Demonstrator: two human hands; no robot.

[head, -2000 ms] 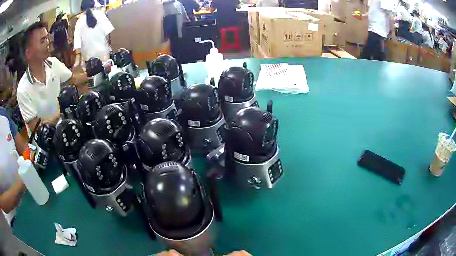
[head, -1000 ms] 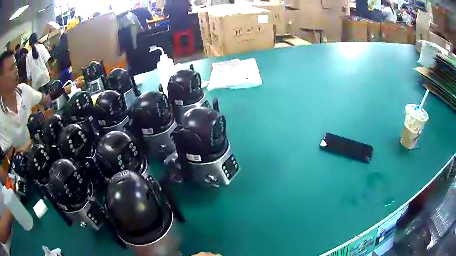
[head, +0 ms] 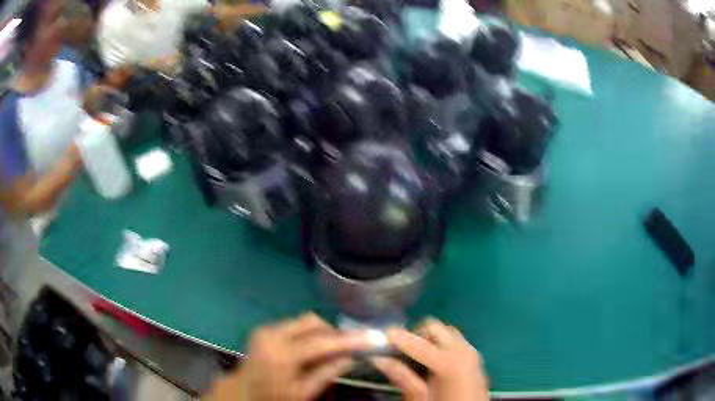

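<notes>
The nearest PTZ camera [head: 376,207] stands upright close to the table's front edge, its glossy black ball head above a silver-grey base. Its mounting bracket [head: 368,321] points toward me. My left hand [head: 294,356] and my right hand [head: 439,359] grip the bracket's near end from both sides, fingertips almost meeting. A small bright white spot [head: 377,338] shows between the fingertips; blur hides whether it is a separate piece or glare. The fingers cover most of the bracket's end.
More black cameras [head: 243,137] cluster behind. A crumpled wipe [head: 141,252], white block [head: 154,164] and white bottle [head: 103,160] lie left, beside co-workers. White sheets [head: 557,64] are at the back, a smartphone [head: 669,241] right. A crate of cameras [head: 59,345] is below the edge at lower left.
The view has swung left and down, so the cameras sit further right in it. Both my hands now show at the bracket; before, only bits of them showed at the bottom edge.
</notes>
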